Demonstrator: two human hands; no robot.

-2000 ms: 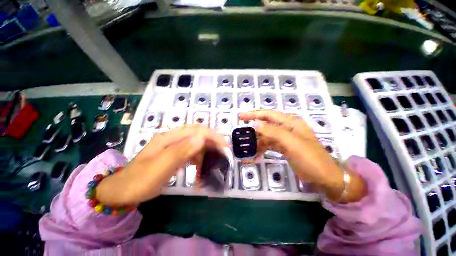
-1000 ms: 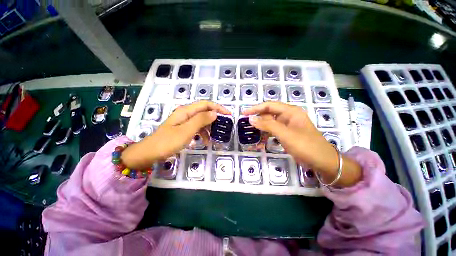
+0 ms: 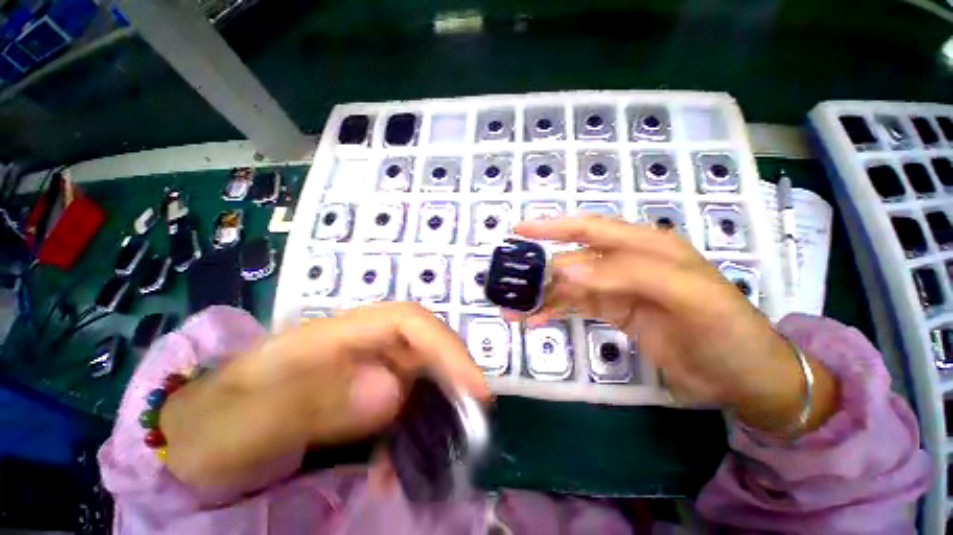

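My left hand [image 3: 334, 392] holds a watch body [image 3: 434, 439] low in front of the tray's near edge, tilted and blurred, its dark face partly showing. My right hand [image 3: 648, 298] holds another watch body [image 3: 516, 276] by its edges above the tray, its black screen up and showing several short light marks. The white foam tray [image 3: 747, 115] lies beneath, with rows of watch bodies, most with the pale back and dark round sensor up. Two at the far left corner show black. A few pockets are empty. My hands hide part of the lower rows.
A second white foam tray [image 3: 831, 131] slants at the right, cut off by the frame. A paper slip [image 3: 813, 235] with a pen [image 3: 787, 225] lies between the trays. Loose watches [image 3: 154, 274] and a red box [image 3: 71, 232] are at the left. A metal post [image 3: 214, 78] stands behind.
A second ago the two watches were side by side, screens up. Now the left one is lower, nearer my body and tilted, while the right one stays over the tray. The view has shifted slightly.
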